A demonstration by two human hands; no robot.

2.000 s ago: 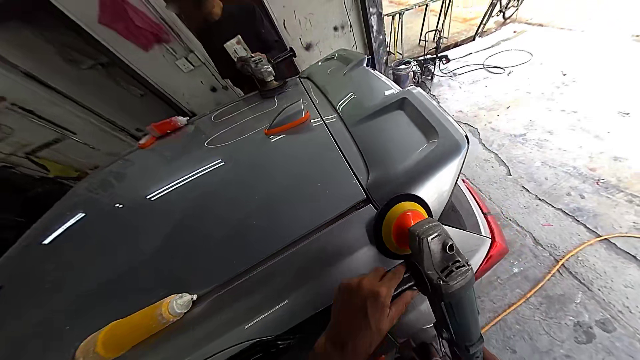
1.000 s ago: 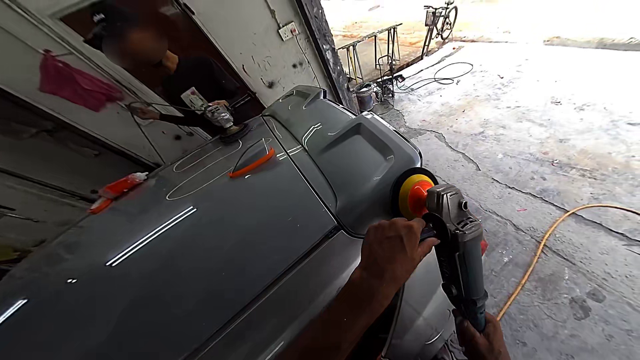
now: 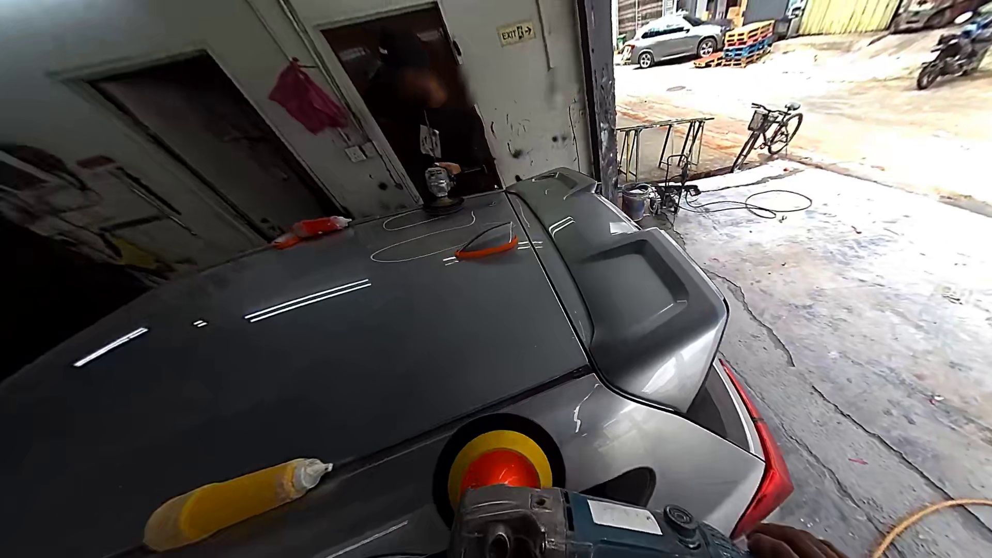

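Note:
A rotary polisher (image 3: 612,523) with an orange, yellow and black backing pad (image 3: 500,465) is at the bottom middle, its pad at the side edge of the grey car's roof (image 3: 434,325). My right hand (image 3: 790,540), partly cut off by the bottom edge, grips the polisher's rear end. My left hand is out of view. A plastic bottle of yellow liquid (image 3: 232,500) lies on the roof at the lower left. White streaks of liquid (image 3: 583,407) mark the panel between the pad and the rear spoiler (image 3: 643,287).
Across the roof a person (image 3: 411,101) has a hand on another polisher (image 3: 439,186). Near it are a red bottle (image 3: 314,226) and an orange-based antenna fin (image 3: 488,248). A red tail light (image 3: 763,457) is at the right; an orange cable (image 3: 930,508) lies on the concrete floor.
My polisher has moved from the spoiler's side corner to the roof's side edge. My left hand, seen at the polisher's head before, has left the view. The view has tilted up.

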